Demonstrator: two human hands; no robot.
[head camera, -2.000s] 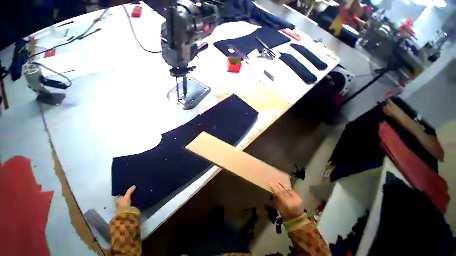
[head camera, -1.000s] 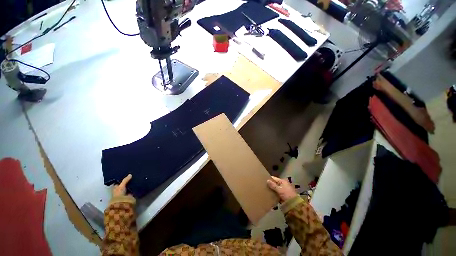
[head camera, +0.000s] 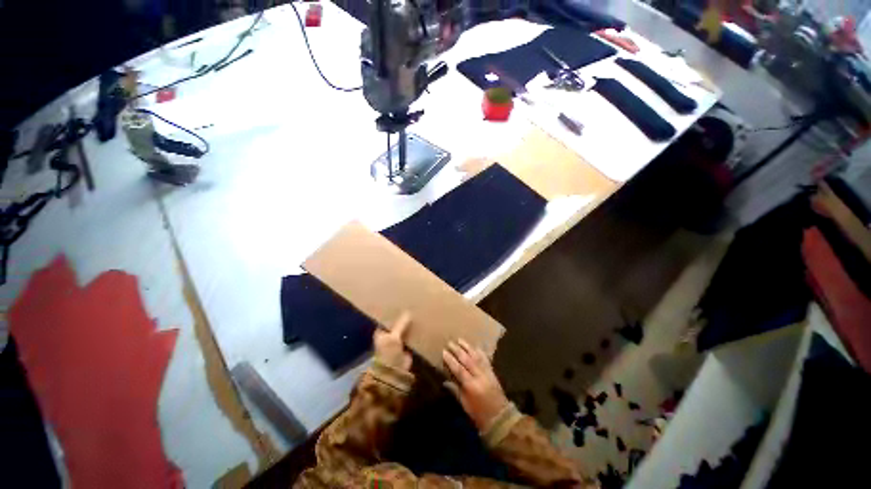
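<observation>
A stiff tan cardboard rectangle (head camera: 382, 272) lies across the dark cut panel stack (head camera: 468, 224), covering its left middle part. My left hand (head camera: 393, 346) holds the cardboard's near edge, thumb on top and fingers hidden below. My right hand (head camera: 475, 377) is at the cardboard's near right end, fingers on its upper face. The near right end of the cardboard sticks out past the table edge. The cutting machine (head camera: 390, 76) stands upright behind the stack on its flat baseplate (head camera: 413, 164).
A grey steel bar (head camera: 269, 401) lies near the table's front edge. Coral-red pieces (head camera: 95, 363) lie at left, a small pale cutter (head camera: 158, 151) behind them. A red box (head camera: 497, 103), scissors (head camera: 565, 78) and narrow dark pieces (head camera: 633, 107) lie at back right. An open bin (head camera: 716, 406) stands at lower right.
The cardboard has moved left over the panel stack. My left hand has left the stack's corner and taken hold of the cardboard. The view has shifted left.
</observation>
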